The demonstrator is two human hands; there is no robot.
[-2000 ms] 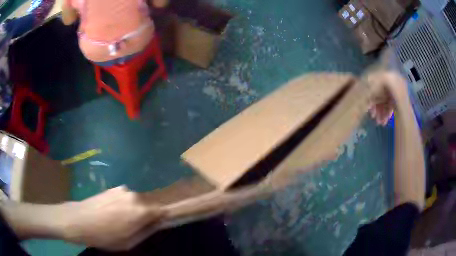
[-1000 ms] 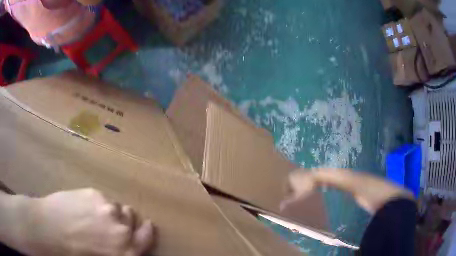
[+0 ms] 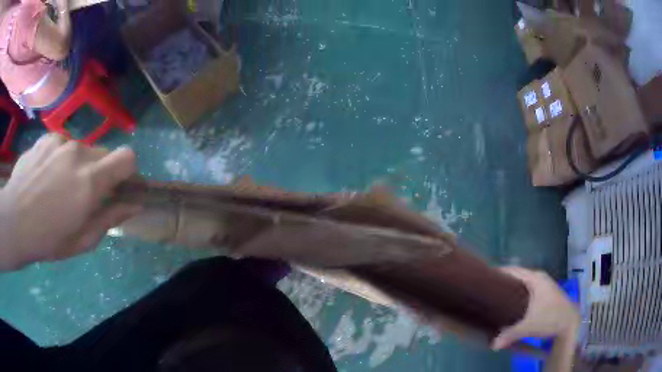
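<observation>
A tan carton (image 3: 312, 236), seen narrow and nearly edge-on, is held across the front of my body above the floor. It is blurred, and clear wrinkled tape seems to run along it. My left hand (image 3: 69, 200) grips its left end. My right hand (image 3: 541, 312) is around its lower right end. The fingers of both hands are partly hidden or blurred. My dark-clothed leg shows below the carton.
An open carton (image 3: 207, 94) with whitish contents stands at upper left, near a person (image 3: 33, 54) on a red stool (image 3: 91, 102). Taped cartons (image 3: 602, 109) stand at upper right above a white grille (image 3: 631, 254). Blue objects (image 3: 528, 356) sit behind my right hand. The floor (image 3: 363, 87) is green and worn.
The carton has turned from showing its broad printed side to a narrow edge-on view. My left hand has moved up to its left end, and my right hand down to its right end.
</observation>
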